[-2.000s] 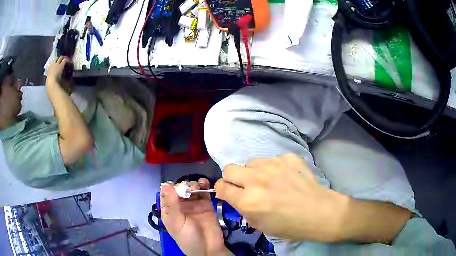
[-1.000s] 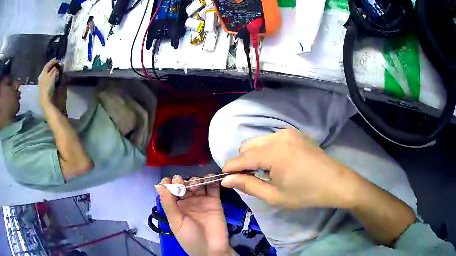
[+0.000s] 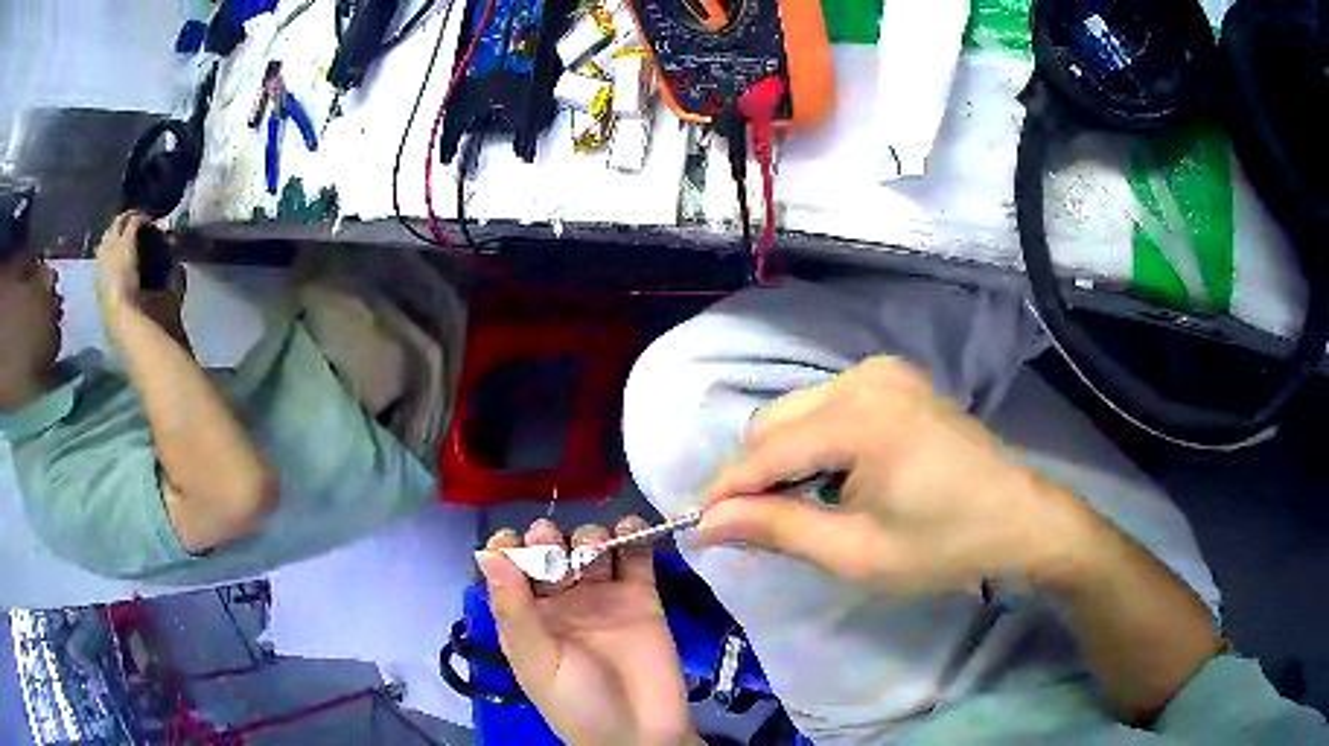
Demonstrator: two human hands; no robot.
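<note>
My left hand (image 3: pixel 598 634) is palm up over the lap and holds a small white scrap (image 3: pixel 536 561) between thumb and fingers. My right hand (image 3: pixel 875 474) grips slim silver tweezers (image 3: pixel 649 534), whose tips point left towards the scrap. A small white bit shows at the tips, beside the scrap; whether it is joined to the scrap I cannot tell. The prongs look close together.
The bench above carries an orange multimeter (image 3: pixel 729 66) with red and black leads, white parts, blue-handled pliers (image 3: pixel 280 124) and headphones (image 3: pixel 1122 66) hanging over the edge. A person (image 3: pixel 190 452) sits left, near a red stool (image 3: pixel 474 459). A blue bin (image 3: pixel 503 707) is below.
My right hand has drawn back a little to the right, and the tweezer prongs have closed together. My left hand still holds the scrap. The neighbouring person's hand has moved slightly left.
</note>
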